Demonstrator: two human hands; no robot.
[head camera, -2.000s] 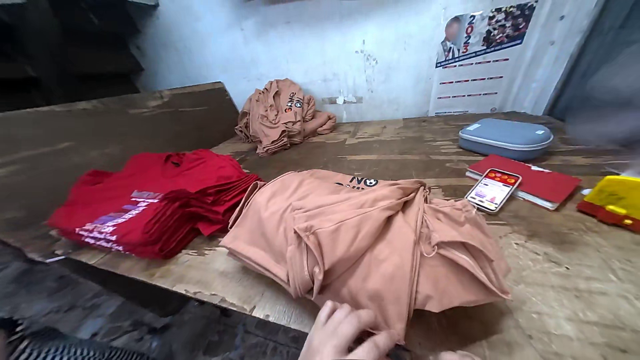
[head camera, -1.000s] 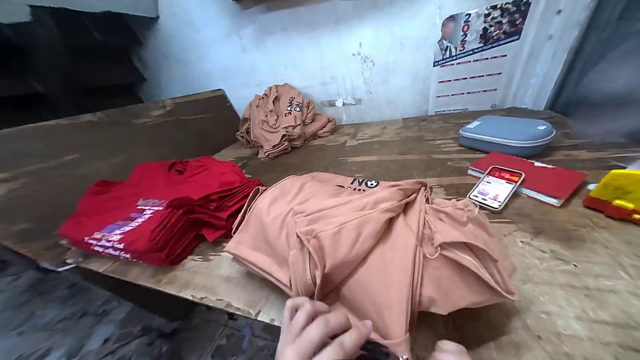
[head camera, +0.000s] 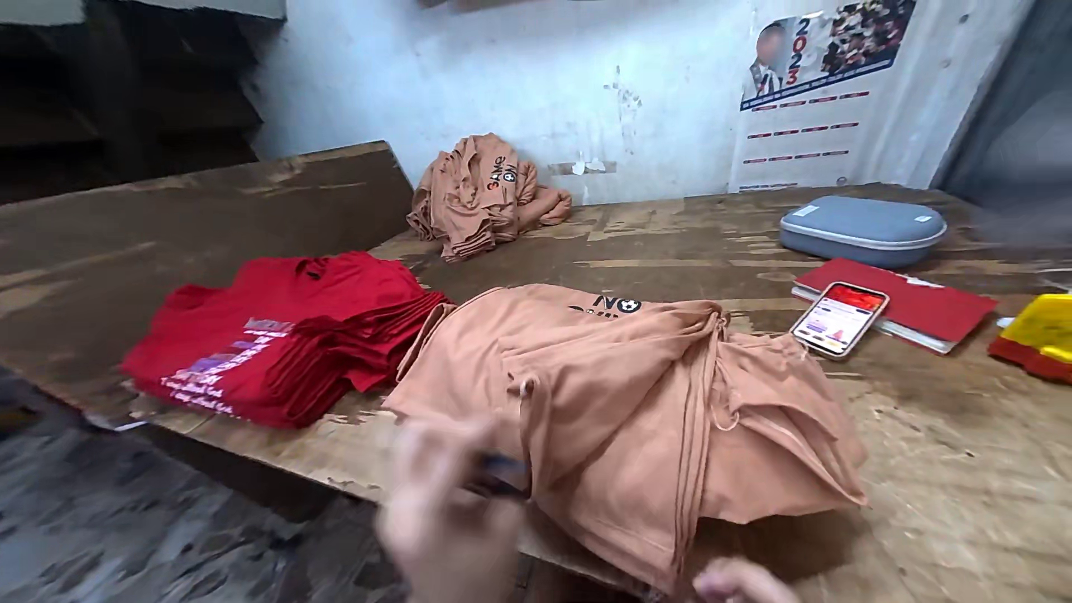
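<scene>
A stack of peach-coloured cloth garments (head camera: 620, 402) with dark print lies in the middle of the table, a loose cord or thread trailing at its right. My left hand (head camera: 452, 502), blurred, is over the stack's near left edge with a small dark object (head camera: 502, 473) in its fingers; blur hides what it is. At the bottom edge, just below the stack's near corner, only some fingers of my right hand (head camera: 741, 579) show. To the left lies a pile of red T-shirts (head camera: 276, 335) with white and purple print.
More peach garments (head camera: 486, 197) are heaped by the wall. At the right are a grey-blue zip case (head camera: 863, 230), a red-covered book (head camera: 930, 306), a lit phone (head camera: 840, 320) partly on it, and a yellow and red item (head camera: 1038, 335). The wooden table's edge (head camera: 335, 486) runs along the near side.
My left hand has moved left and up from the stack's bottom corner, with the dark object in it. The garments have stayed in place.
</scene>
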